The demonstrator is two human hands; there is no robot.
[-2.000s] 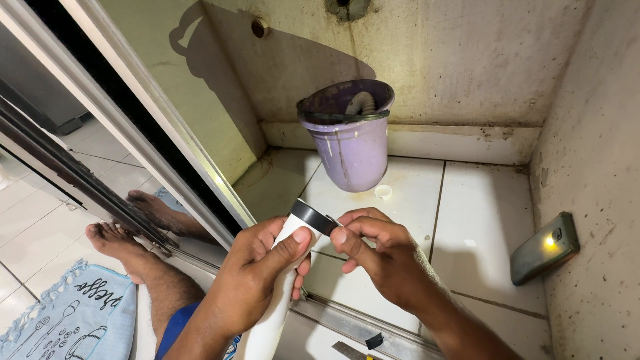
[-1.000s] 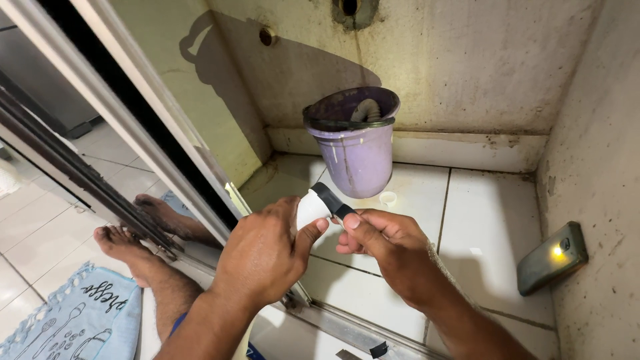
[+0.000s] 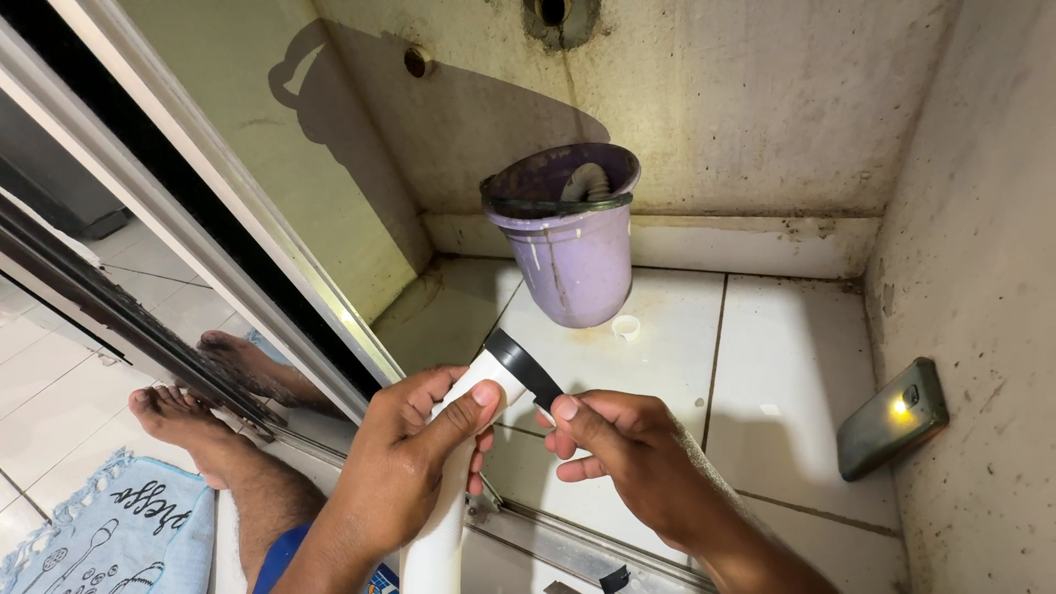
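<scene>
My left hand [image 3: 421, 454] is closed around a white plastic pipe [image 3: 437, 536], its thumb lying along the side just below the pipe's upper end. Black tape [image 3: 516, 359] wraps around that end, and its loose tail stretches to the right. Between thumb and fingertips, my right hand [image 3: 610, 437] pinches the free end of the tape. Beyond both hands stands a purple bucket [image 3: 577, 268] with a dark handle and a ribbed hose [image 3: 586, 181] inside. A small white plastic ring [image 3: 625, 327] lies on the tiles in front of the bucket.
A phone [image 3: 893, 419] with its light on leans against the right wall. A metal door track [image 3: 577, 540] crosses below, with a black tape scrap [image 3: 615, 579] on it. The sliding door frame [image 3: 247, 223] rises at left, near a bare foot [image 3: 177, 425] and a blue printed cloth [image 3: 124, 528].
The tape now lies around the pipe's end, with its tail drawn to the right; a second ago the tail hung closer to the pipe. Both hands keep their holds.
</scene>
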